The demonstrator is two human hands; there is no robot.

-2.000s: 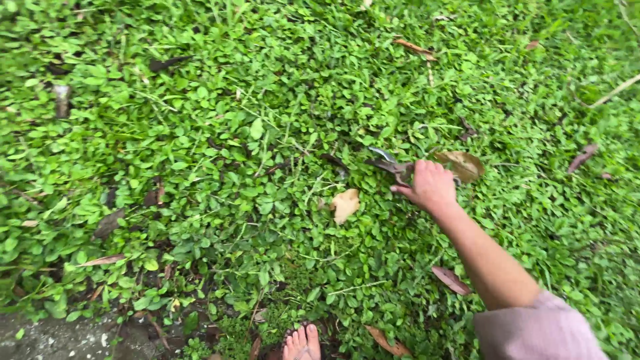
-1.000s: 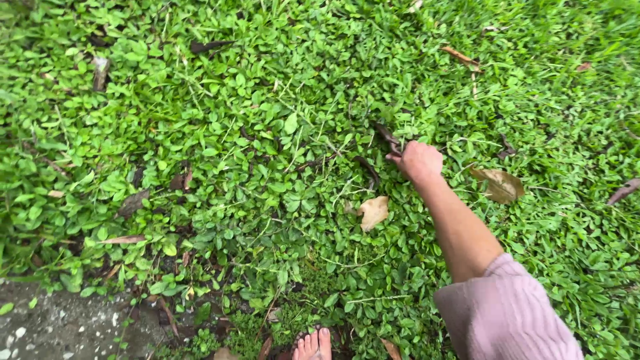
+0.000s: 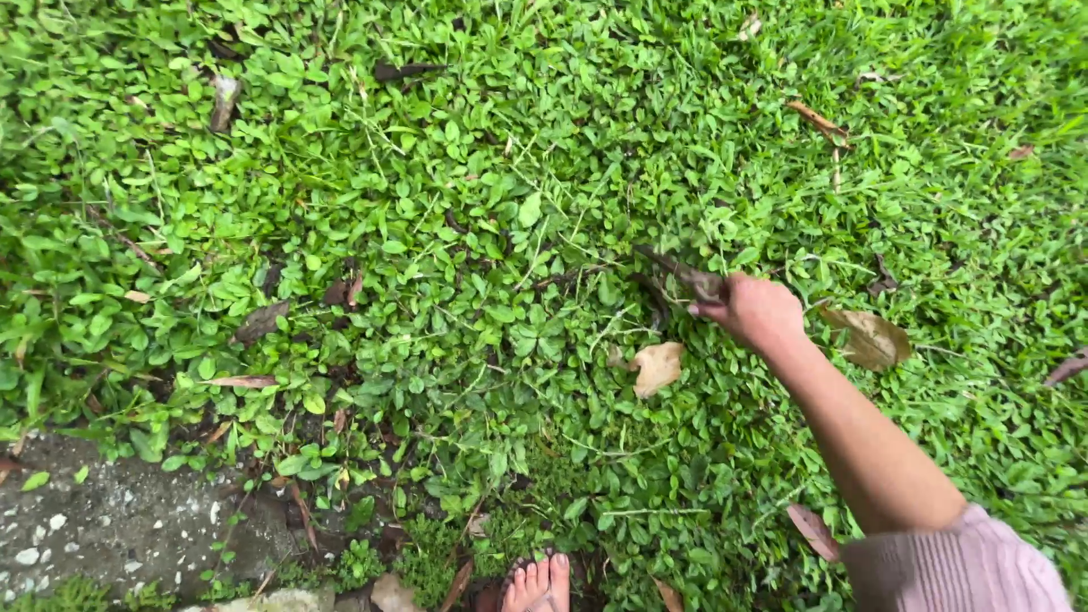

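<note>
My right hand [image 3: 752, 310] is closed around the handles of dark metal shears [image 3: 693, 276], right of the middle of the head view. The blades point up and left into low green leafy ground cover [image 3: 510, 280]. Beside them, a dark curved piece [image 3: 656, 299] lies among the leaves; I cannot tell whether it is part of the tool. A pale dry leaf [image 3: 658, 369] rests just below the shears, and a larger brown dry leaf [image 3: 869, 338] lies right of my wrist. My left hand is out of view.
A rough stone-studded concrete edge [image 3: 127, 510] fills the lower left. My bare foot [image 3: 537, 585] is at the bottom middle. Dark bark pieces [image 3: 262, 321], a brown curled leaf [image 3: 818, 123] and a purplish dry leaf [image 3: 813, 532] lie scattered over the plants.
My right hand with the shears has moved left, away from the large brown leaf, which it was touching or overlapping two seconds ago.
</note>
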